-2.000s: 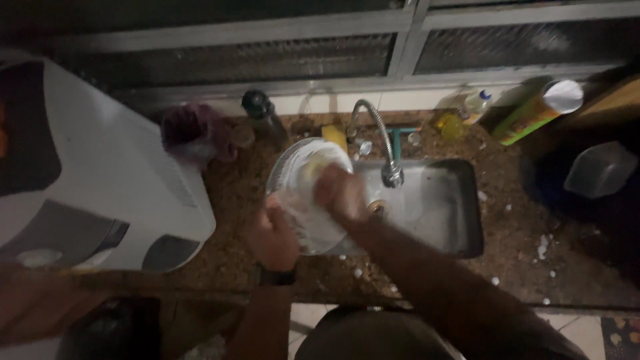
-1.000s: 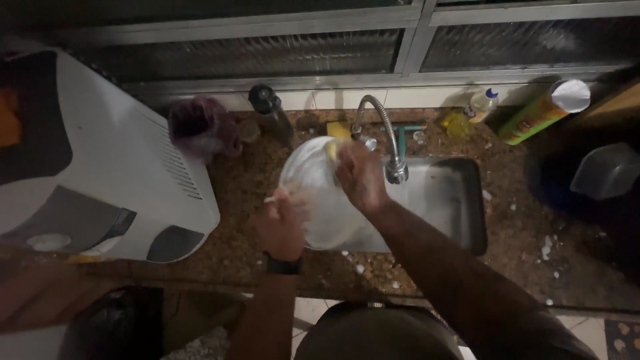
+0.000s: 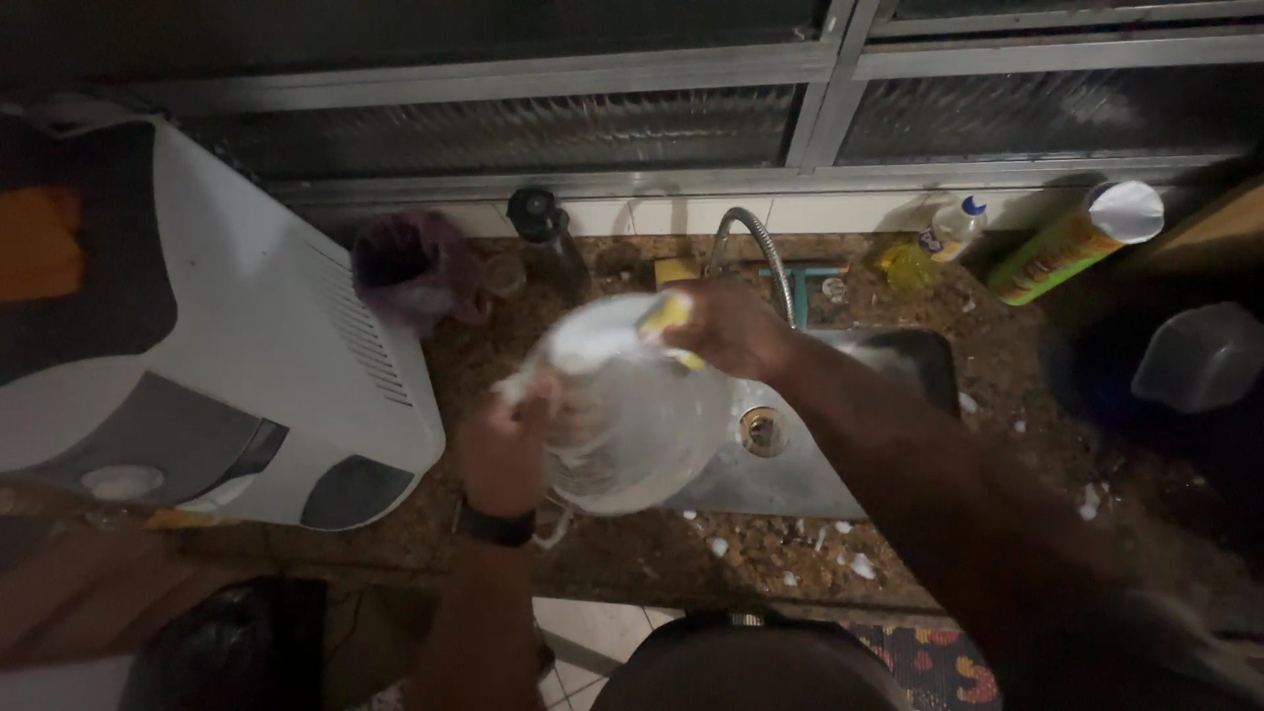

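My left hand (image 3: 513, 434), with a dark band on its wrist, grips the left rim of a round, clear plastic-looking container (image 3: 642, 425), which is tilted above the left part of the steel sink (image 3: 820, 474). White suds cover its upper side. In my right hand (image 3: 726, 331) is a yellow sponge (image 3: 670, 314), pressed at the container's upper right rim. Both hands are slightly blurred. The drain (image 3: 763, 432) shows right of the container, below the curved metal faucet (image 3: 755, 232).
Behind the sink stand a dark bottle (image 3: 548, 237), a yellow block (image 3: 676, 271), a dish soap bottle (image 3: 938, 242) and a green tube (image 3: 1071, 242). A purple bag (image 3: 420, 267) and a white appliance (image 3: 257, 267) are at left. A clear tub (image 3: 1200, 355) is at right. Foam dots the granite counter (image 3: 632, 563).
My right hand with the sponge has moved from over the container's middle to its upper right rim. My left hand has shifted at the left rim, and the container's tilt has changed.
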